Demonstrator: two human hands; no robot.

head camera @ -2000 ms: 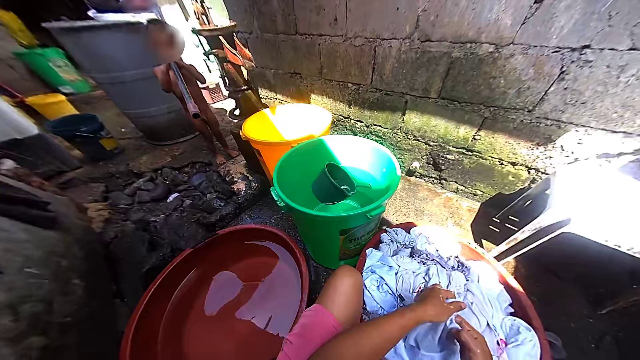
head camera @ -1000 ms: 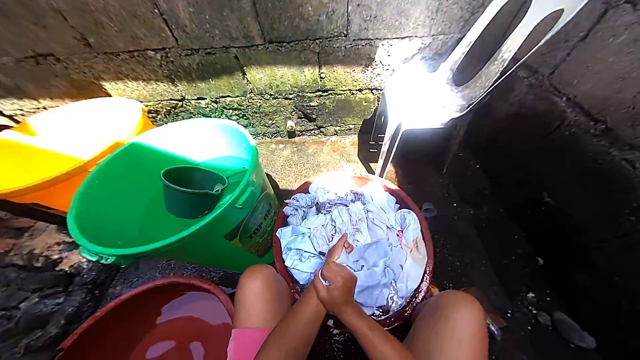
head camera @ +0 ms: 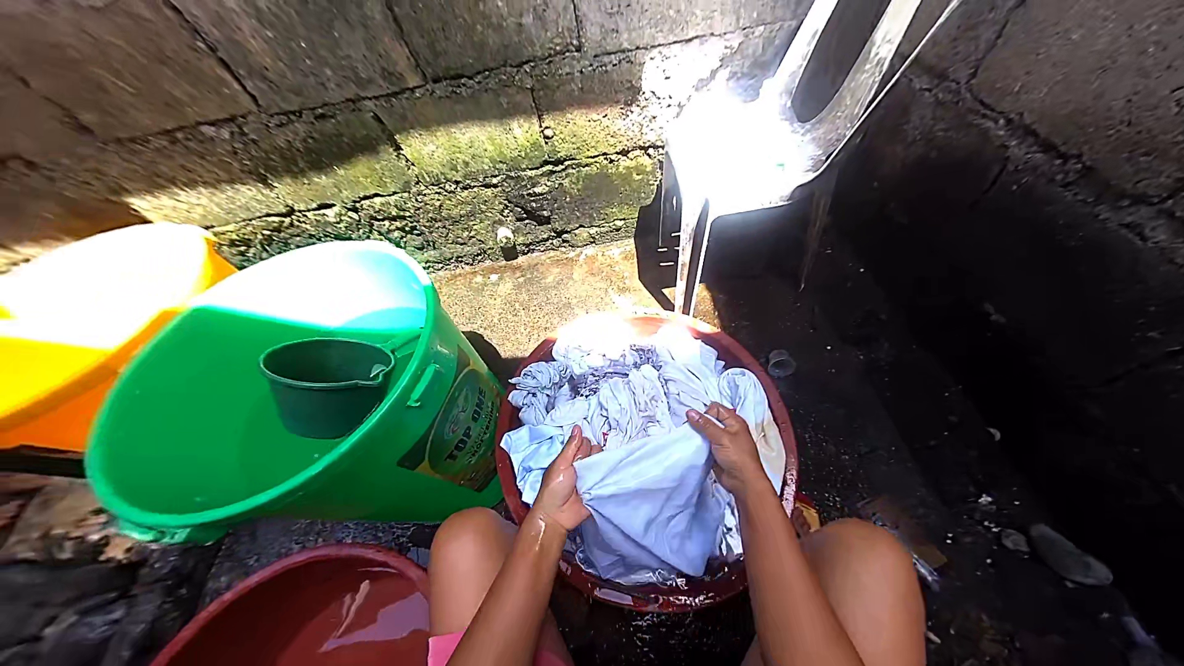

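Note:
A round red-brown plastic basin [head camera: 789,435] stands between my knees, full of wet white and pale blue cloths [head camera: 638,393]. Over its near half a light blue cloth [head camera: 652,504] is stretched between my hands. My left hand [head camera: 566,481] grips its left edge, thumb upward. The right edge is pinched in my right hand [head camera: 728,449], thumb on top. Both hands are wet. The lower part of the cloth hangs down into the basin, and folds hide what lies beneath.
Left of the basin stands a green bucket [head camera: 176,435] with a dark green dipper [head camera: 324,388] in it. Beyond is a yellow bucket [head camera: 102,277]. A second red basin [head camera: 305,610] holds water at lower left. A plastic chair [head camera: 749,157] stands by the block wall [head camera: 462,120].
My hands, close together over the cloths a second ago, have moved apart and now hold a light blue cloth spread between them. The view swung right after the first frame.

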